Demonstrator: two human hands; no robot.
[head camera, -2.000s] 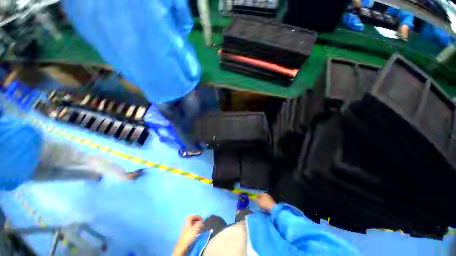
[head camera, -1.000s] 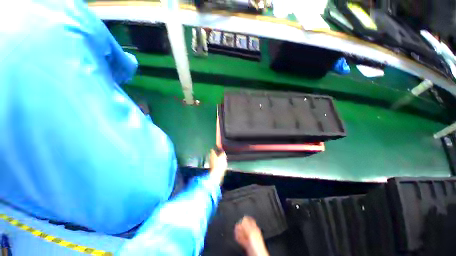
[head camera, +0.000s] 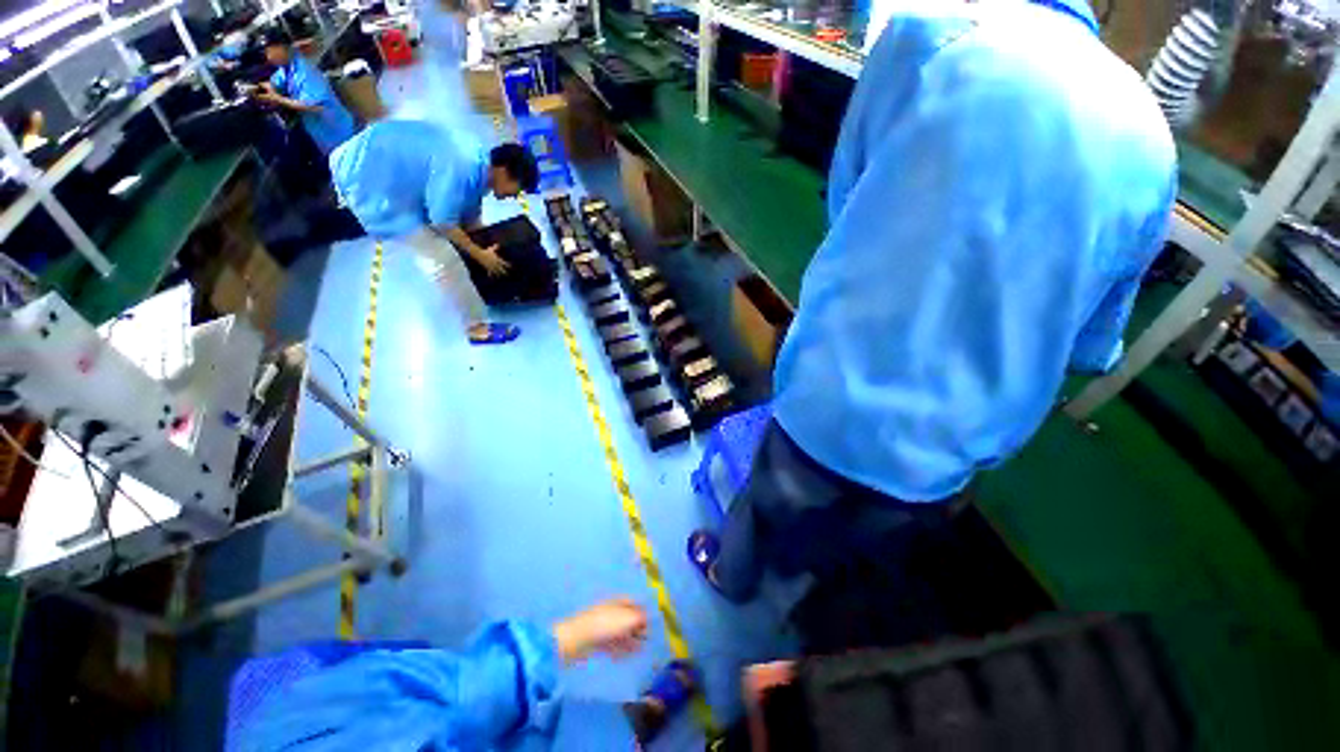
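Note:
My left hand (head camera: 603, 629) is at the lower middle, stretched out from a blue sleeve over the floor. It looks empty, with the fingers loosely curled. A black pocketed tray (head camera: 999, 698) lies at the bottom right, cut off by the picture's edge. A small pinkish patch shows at its left end; it may be part of my right hand, but I cannot tell. No other part of that hand shows clearly.
A person in blue (head camera: 970, 250) stands close at the right. Another person (head camera: 412, 176) bends over black trays (head camera: 514, 272). Rows of dark blocks (head camera: 632, 345) lie beside yellow-black tape. A white machine (head camera: 132, 426) on a cart stands left; green benches (head camera: 764, 191) run behind.
The view has swung left and up from the bench. My left hand is away from the red-edged tray stack it was at. The bending person, block rows and white machine show now.

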